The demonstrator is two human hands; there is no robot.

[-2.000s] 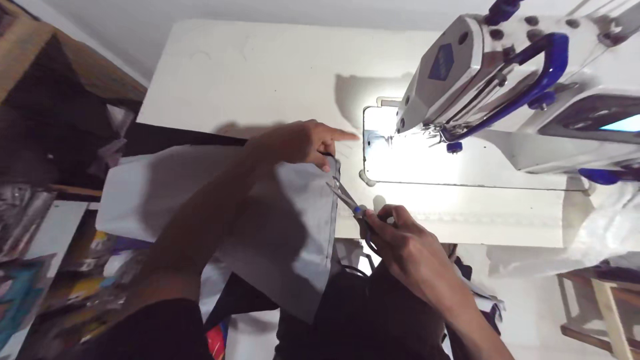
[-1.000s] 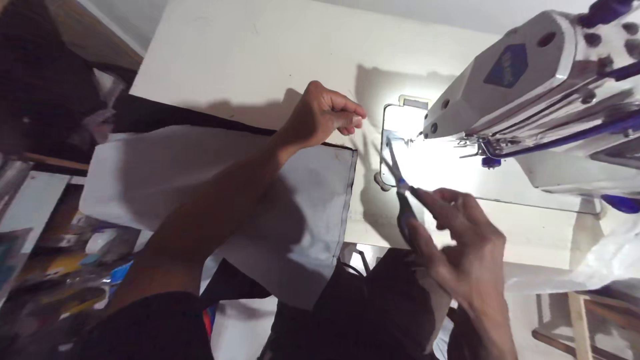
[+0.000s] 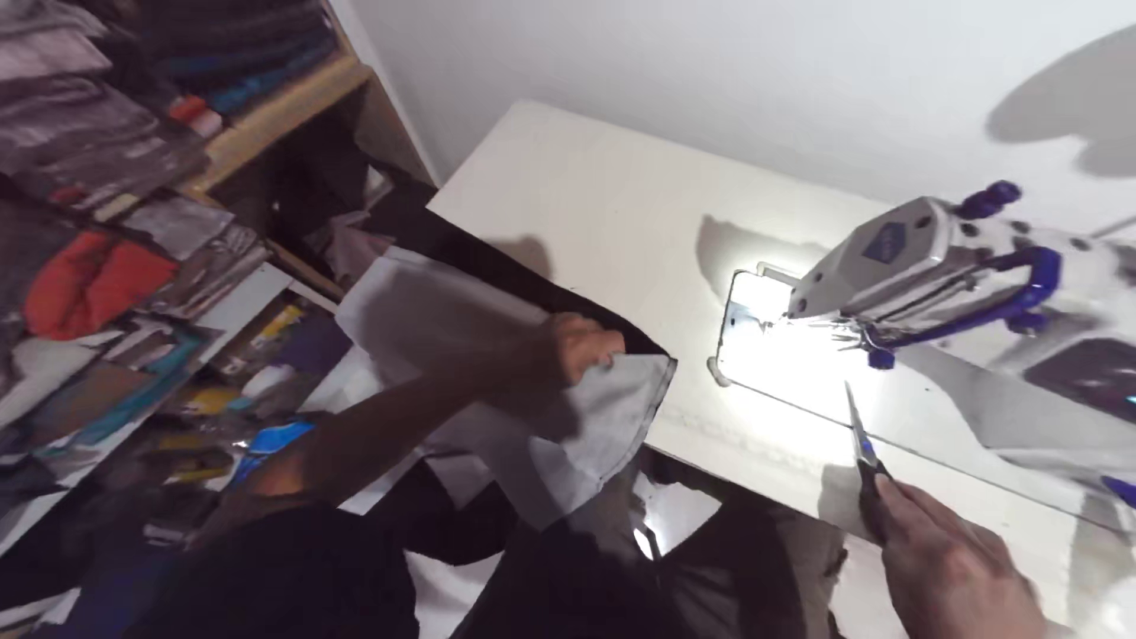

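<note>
My left hand [image 3: 586,346] is closed on the upper edge of a light grey piece of fabric [image 3: 621,399], which has a dark edge and hangs over the front of the white table [image 3: 603,204] onto my lap. My right hand [image 3: 950,550] holds dark-handled scissors [image 3: 861,435] over the table's front part, blades together and pointing away from me. Just beyond the scissors stands a white and blue sewing machine [image 3: 923,257], its lamp shining on the metal needle plate [image 3: 741,328]. Glare hides the needle area.
Shelves at the left hold folded fabrics [image 3: 71,115], a red cloth bundle [image 3: 93,284] and mixed small goods. A wooden shelf board [image 3: 275,124] stands near the table's left corner. A white wall rises behind the table.
My left hand has moved down from above the fabric's edge and closed on the fabric. My right hand has taken the scissors to the right, away from the fabric. The view has swung left.
</note>
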